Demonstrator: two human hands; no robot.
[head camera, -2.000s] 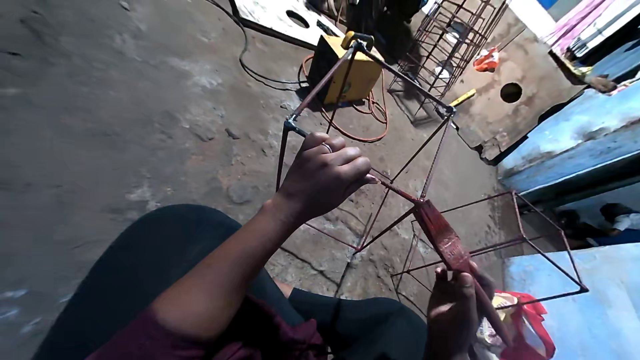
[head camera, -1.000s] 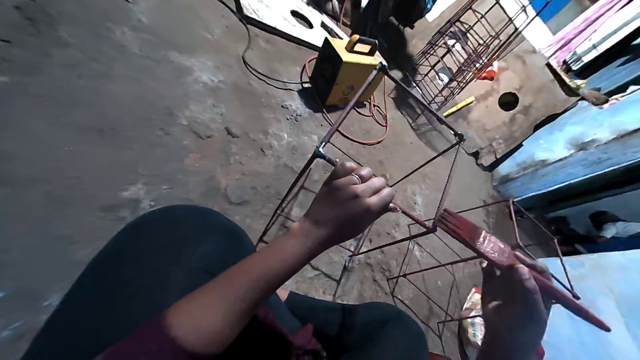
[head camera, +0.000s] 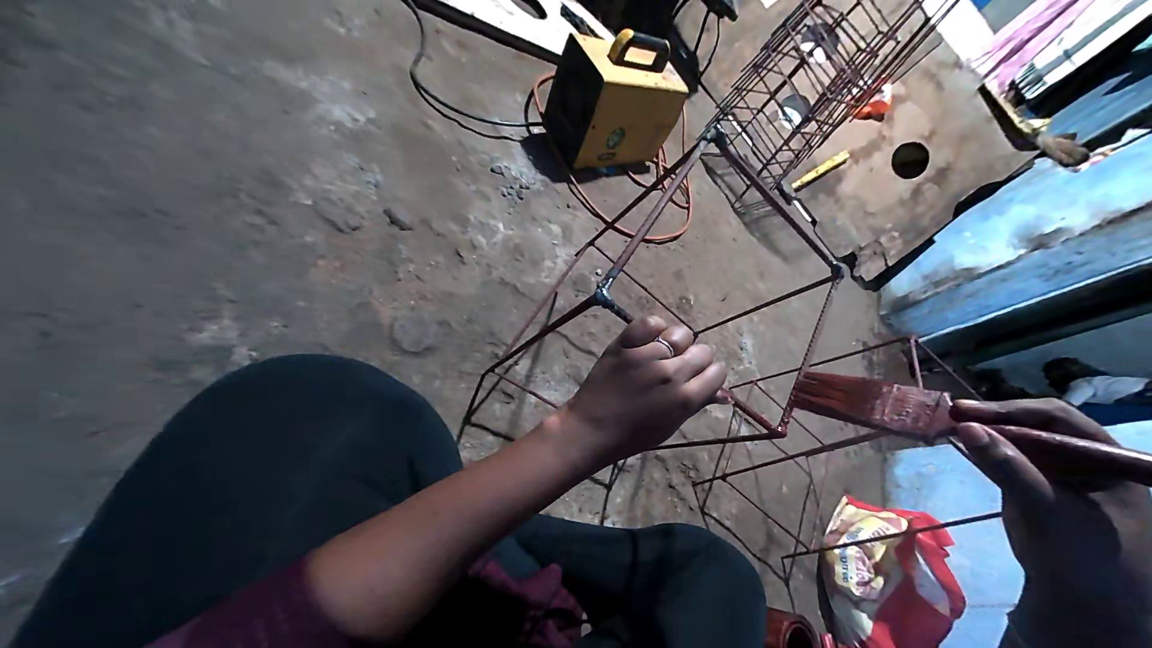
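My left hand (head camera: 643, 387), with a ring on one finger, grips a thin bar of a welded metal rod frame (head camera: 661, 202) in front of me. The frame's rods are partly reddish-brown, with dark joints at the corners. At the right, my right hand (head camera: 1062, 486) holds a paintbrush (head camera: 909, 409) by its handle. Reddish-brown paint covers the brush, and its bristles point left, at a rod near the frame's lower right corner. The rim of a red paint container (head camera: 792, 630) shows at the bottom edge, partly cut off.
A yellow and black portable machine (head camera: 621, 99) with coiled orange cable stands beyond the frame. More rod frames (head camera: 801, 81) lie at the upper right, and another (head camera: 765, 513) sits below the brush. A red and white bag (head camera: 891, 576) lies near my right hand, beside a blue-painted surface (head camera: 1035, 225).
The brush has moved from the end of the bar by my left hand to a rod at the frame's lower right corner, and is now held more level. My left hand keeps hold of the frame.
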